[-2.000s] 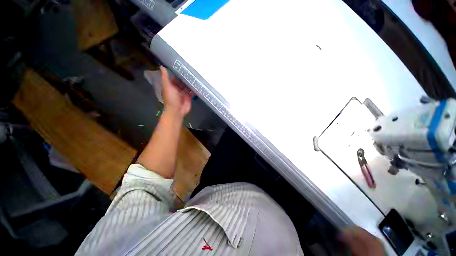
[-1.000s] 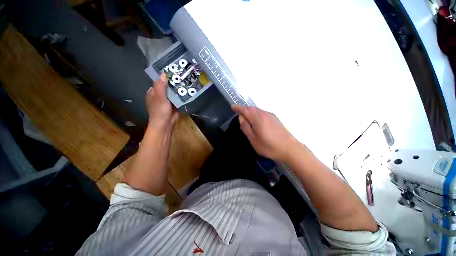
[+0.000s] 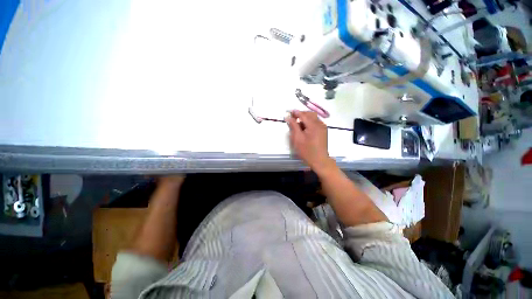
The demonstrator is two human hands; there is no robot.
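My right hand (image 3: 308, 135) is over the white sewing machine table (image 3: 192, 105), left of the phone, with thumb and fingers close together; whether a small part is between them cannot be told. The pink-handled thread snips (image 3: 315, 106) lie just beyond it, below the needle area of the white and blue sewing machine head (image 3: 350, 44). My left hand (image 3: 170, 181) is blurred at the table's front edge, its fingertips hidden; whether it holds anything cannot be told.
The open parts drawer (image 3: 23, 225) with round metal pieces is under the table at far left. A black phone (image 3: 372, 134) and a recessed accessory tray (image 3: 410, 143) lie right of my right hand. Pale cloth (image 3: 415, 201) is by my right side, near cardboard (image 3: 444, 201).
The view has turned right. My left hand has left the parts drawer for the table's front edge. My right hand has moved from the front edge to the bed near the snips.
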